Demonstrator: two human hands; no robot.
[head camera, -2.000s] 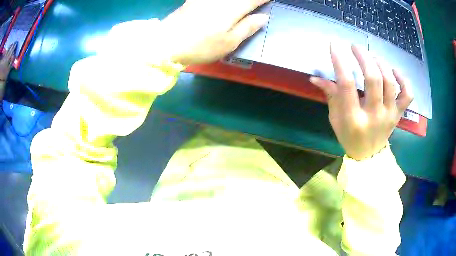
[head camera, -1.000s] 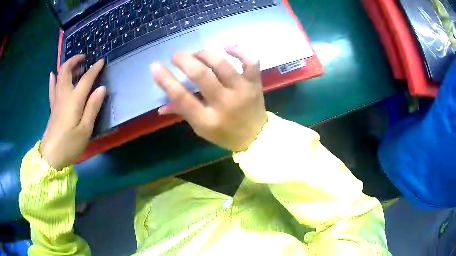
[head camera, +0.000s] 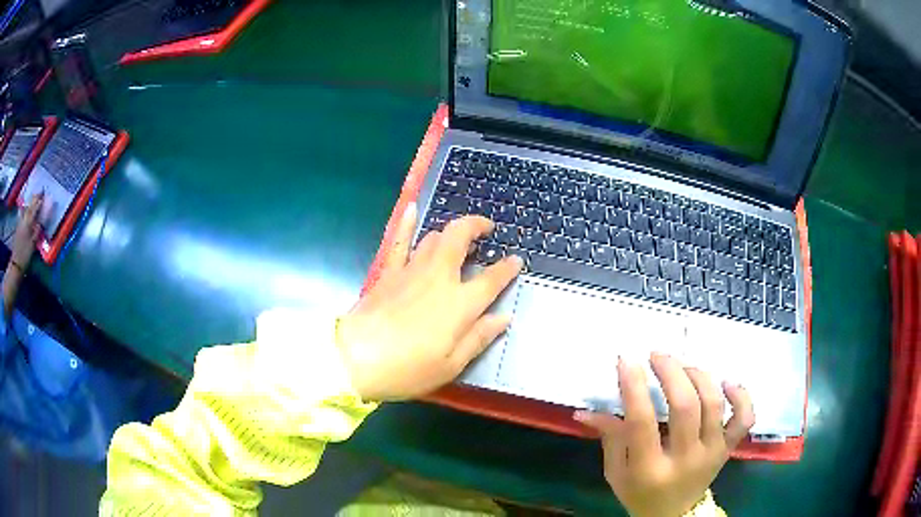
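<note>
An open laptop (head camera: 773, 379) lies on a red-orange foam tray (head camera: 399, 217) at the centre right. Its display (head camera: 636, 76) shows a large green picture with small light text at its top left. My left hand (head camera: 429, 313) rests over the left end of the black keyboard (head camera: 626, 232), fingers apart, holding nothing. My right hand (head camera: 672, 434) lies over the touchpad's lower part and the palm rest, fingers spread, holding nothing. A small white label shows at the laptop's front right edge.
The bench (head camera: 242, 192) is shiny dark green. Other open laptops (head camera: 71, 167) on foam stand at the far left, with another person's hand (head camera: 30, 217) on one. Red-orange foam trays (head camera: 897, 374) stand at the right edge. Another foam tray (head camera: 207, 42) is at the top left.
The view has shifted, so the laptop's display with the green picture now shows. My left hand remains at the left keys and my right hand over the touchpad area.
</note>
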